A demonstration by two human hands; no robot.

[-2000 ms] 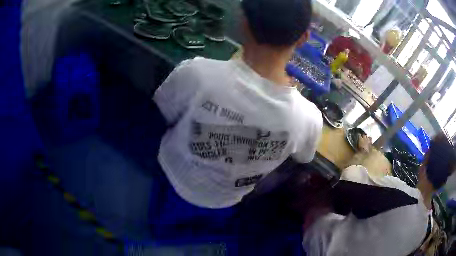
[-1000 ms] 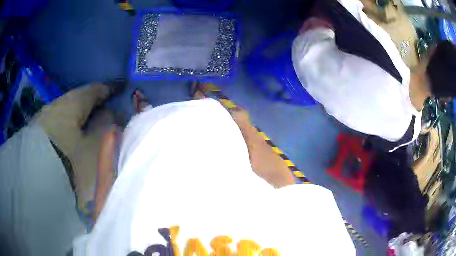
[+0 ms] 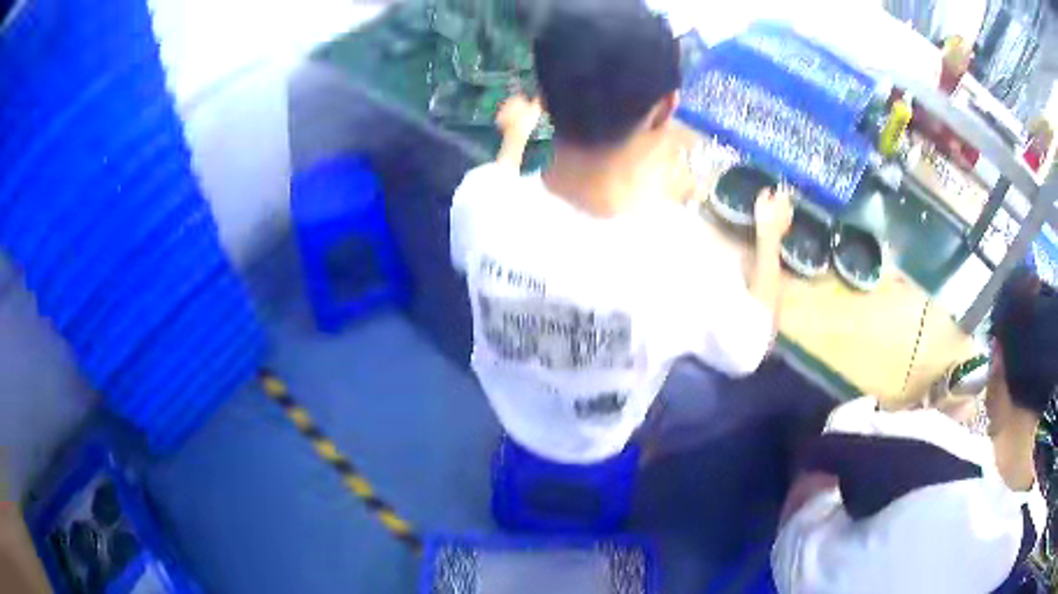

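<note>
Neither of my hands is in view. Nearest in front of me, a blue tray (image 3: 540, 543) is cut off by the bottom edge, with silvery bits at both sides and a pale sheet in its middle. Beyond it, a person in a white shirt (image 3: 580, 337) sits on a blue stool (image 3: 565, 493) at the bench. This person's hands reach over green parts (image 3: 470, 99) at the left and rounded dark parts with pale rims (image 3: 803, 246) on the tan work board (image 3: 853, 331).
A tall stack of blue crates (image 3: 116, 221) stands at the left, with a blue crate holding dark oval parts (image 3: 99, 528) below it. A blue stool (image 3: 348, 250) stands by the bench. Another person (image 3: 928, 499) sits at the lower right. Yellow-and-black tape (image 3: 337, 464) crosses the floor.
The view has swung up from the floor, my shirt and the whole tray to the bench. The tray now shows only at the bottom edge, and the seated person in the white shirt is back in view.
</note>
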